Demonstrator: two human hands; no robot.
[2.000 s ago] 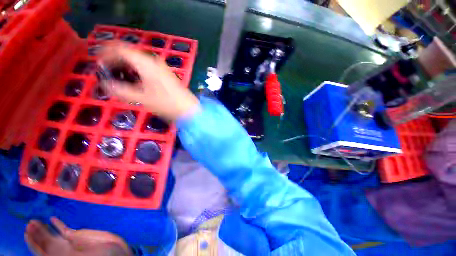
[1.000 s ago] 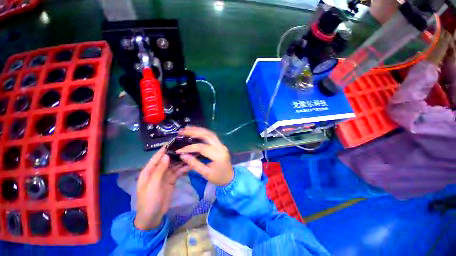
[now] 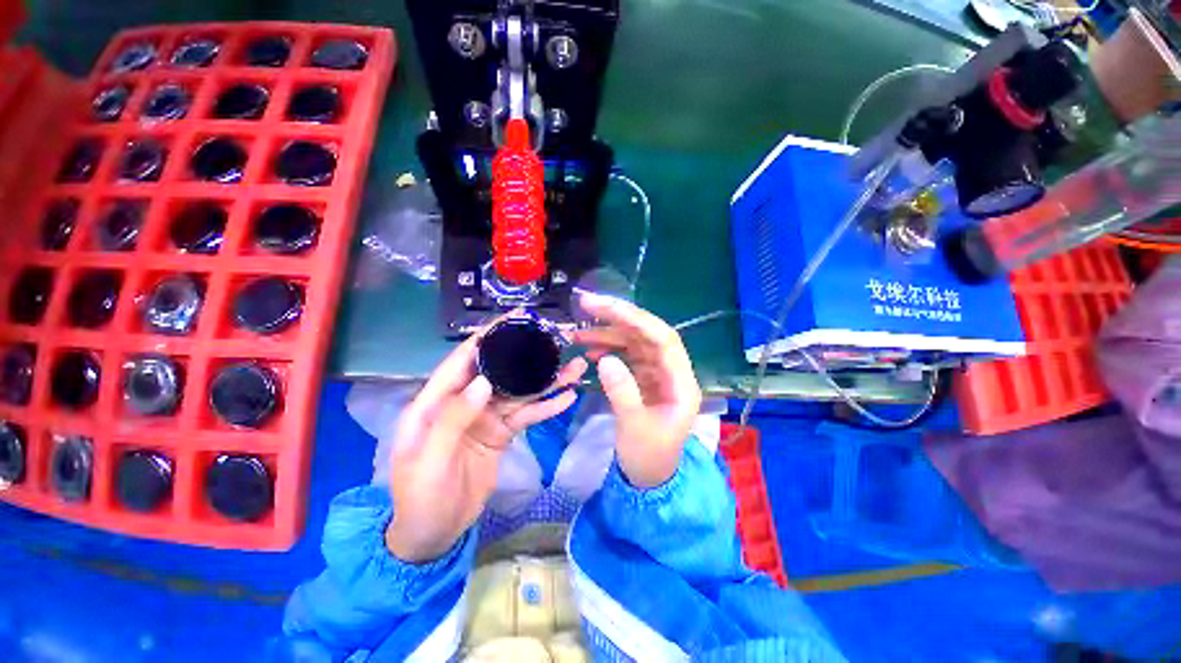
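A round dark watch head [image 3: 519, 356] with a thin shiny rim is in my left hand [image 3: 449, 447], its plain dark face turned up to me. My left thumb and fingers hold it at its edge. My right hand [image 3: 646, 386] is beside it on the right, fingers apart, fingertips close to the rim; whether they touch it is hard to tell. Just beyond the hands stands the black toggle press [image 3: 448, 176]. Its red ribbed handle [image 3: 519, 214] points down toward me over the round fixture seat [image 3: 510, 288].
A red-orange tray [image 3: 304, 425] of watch heads lies at left, with more trays [image 3: 39, 130] behind. A crumpled clear bag [image 3: 404, 244] lies left of the press. A blue box [image 3: 829, 259] with tubing stands at right, before another tray [image 3: 1056, 339] and a person's purple-grey sleeve [image 3: 1146, 389].
My right hand has come back from the tray, and both hands are now before the press. The watch head is turned flat toward me, and my right hand has opened away from it.
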